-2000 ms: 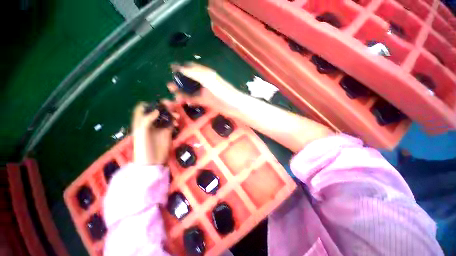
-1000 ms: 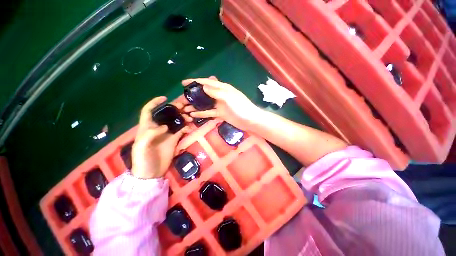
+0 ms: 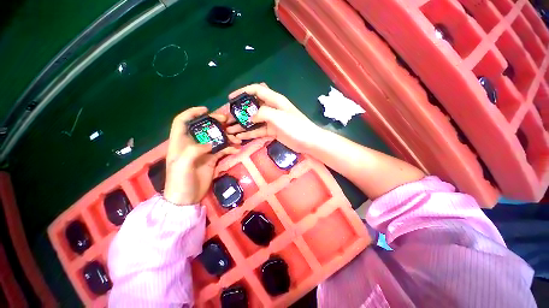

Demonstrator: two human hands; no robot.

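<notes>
My left hand (image 3: 188,157) holds a smartwatch body (image 3: 207,133), its screen lit green and white and facing up. My right hand (image 3: 278,120) holds a second smartwatch body (image 3: 245,111), also lit green and white, close to the right of the first. Both are above the far edge of a coral foam tray (image 3: 283,218). Several dark watch bodies sit in its pockets; one (image 3: 229,191) bears a small white rectangle. Two pockets at the tray's right side show no watch. My left forearm hides part of the tray.
Thick coral trays (image 3: 385,114) are stacked at the right, some with watches. A crumpled white scrap (image 3: 340,106) lies beside them. A loose dark watch body (image 3: 223,16) and small white bits lie on the green surface. A metal rail (image 3: 78,55) curves at upper left.
The screens of both held watches, dark before, are now lit green and white. The hands stay close together over the tray's far edge.
</notes>
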